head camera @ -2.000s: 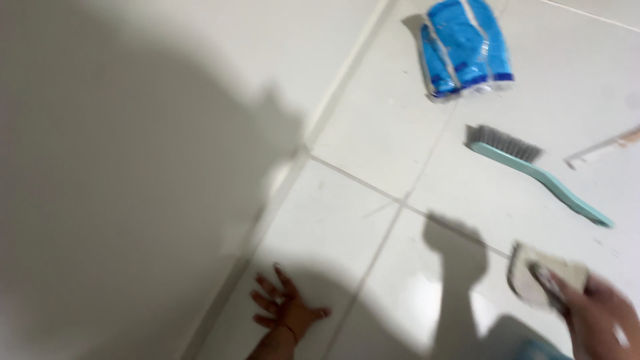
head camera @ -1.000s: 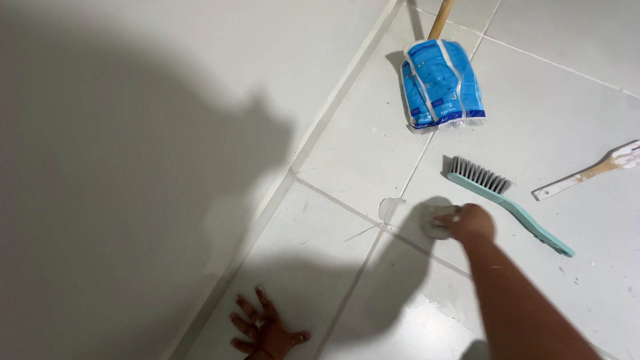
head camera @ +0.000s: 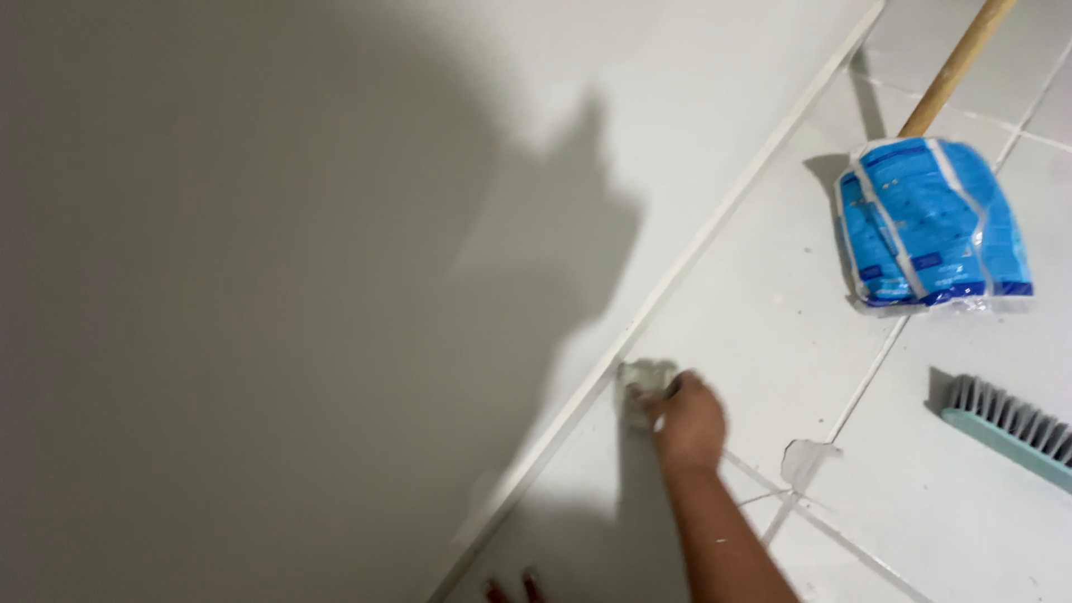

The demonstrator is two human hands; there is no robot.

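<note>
My right hand (head camera: 691, 419) grips a pale, flat pad or sponge (head camera: 641, 394) and presses it on the white tile floor, right beside the foot of the wall. The motion blur leaves its exact kind unclear. Only the fingertips of my left hand (head camera: 512, 589) show at the bottom edge, over the floor near the wall; whether they touch it cannot be told. A chipped patch (head camera: 806, 462) marks a tile corner to the right of my right hand.
A blue plastic package (head camera: 934, 226) lies on the floor at upper right, by a wooden stick (head camera: 955, 71). A teal-handled brush (head camera: 1009, 440) with grey bristles lies at the right. The wall (head camera: 293, 293) with its narrow base strip (head camera: 712, 222) runs diagonally along the left.
My right hand has moved the pad from the tile joint near the chipped patch to the foot of the wall. My left hand, earlier seen spread on the floor, is now mostly out of view.
</note>
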